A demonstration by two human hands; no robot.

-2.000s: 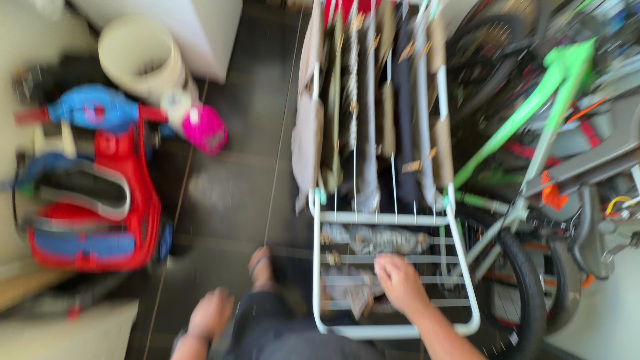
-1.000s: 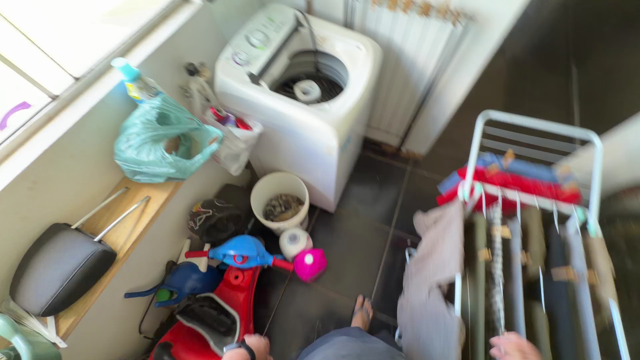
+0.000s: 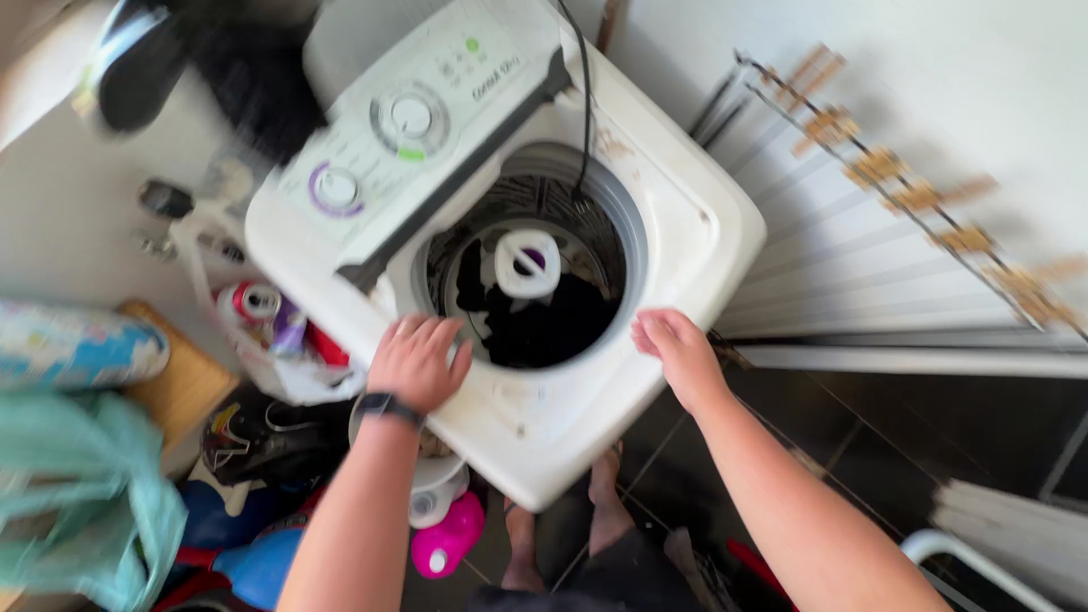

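Note:
A white top-loading washing machine (image 3: 510,425) stands before me with its drum uncovered. Dark clothes (image 3: 557,319) lie low in the drum around the white agitator (image 3: 527,263). A black power cord (image 3: 586,102) hangs over the control panel, its plug end inside the drum. On the machine's left front rim rests my left hand (image 3: 418,361), a dark watch on its wrist, nothing held. My right hand (image 3: 671,344) is at the right front rim, its fingers bent close together; whether it holds anything I cannot tell.
Wooden clothespins (image 3: 914,195) line a folded rack (image 3: 790,246) by the right wall. At left are a white bag (image 3: 289,374) with cans and a teal bag (image 3: 76,493). Below lie a pink bottle (image 3: 446,535) and a blue-and-red ride-on toy (image 3: 263,565). A white rack frame (image 3: 977,565) is at lower right.
The view has swung from the drying rack with hanging clothes to the washing machine, which is now close. Both my hands have come to its front rim.

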